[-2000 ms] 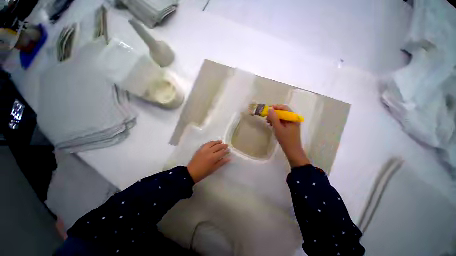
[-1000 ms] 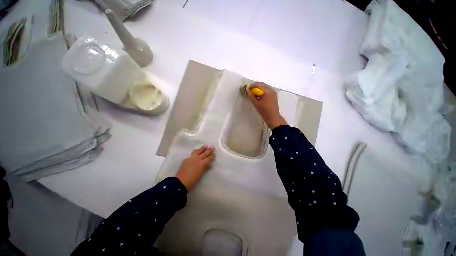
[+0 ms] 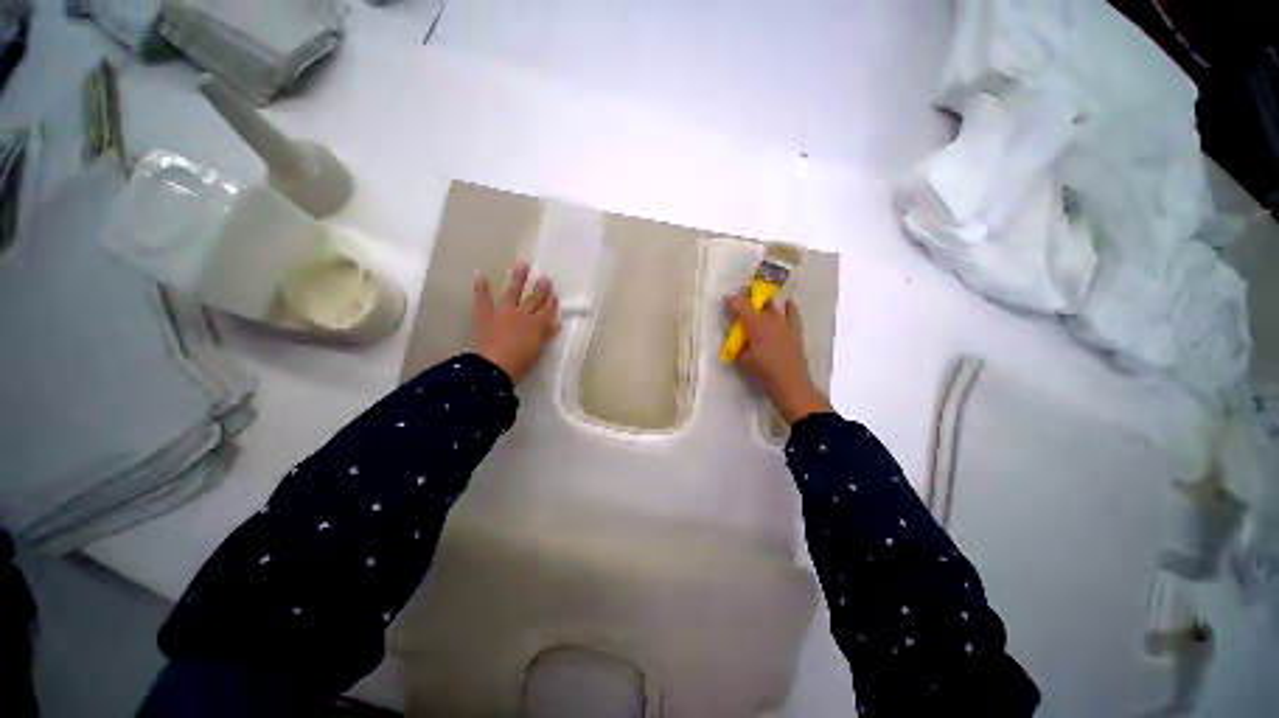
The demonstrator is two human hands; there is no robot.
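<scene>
The cut panel (image 3: 631, 477), pale with two strap arms and a U-shaped gap, lies on a grey-beige backing board (image 3: 470, 232). My left hand (image 3: 516, 330) rests flat with fingers spread on the left strap arm and board. My right hand (image 3: 769, 344) holds the glue brush (image 3: 753, 307) by its yellow handle, over the right strap arm. The brush's pale bristles point up and away, near the arm's top end. Whether they touch the panel I cannot tell.
A glue container (image 3: 211, 253) lies on its side at left, beside a spouted bottle (image 3: 302, 166). A stack of panels (image 3: 84, 379) is at far left, a second panel pile (image 3: 1066, 519) at right. Crumpled white material (image 3: 1052, 197) lies upper right.
The brush has moved from the gap's upper end to the right strap arm. My left hand has moved up onto the left arm. The view has shifted, so the board appears further left.
</scene>
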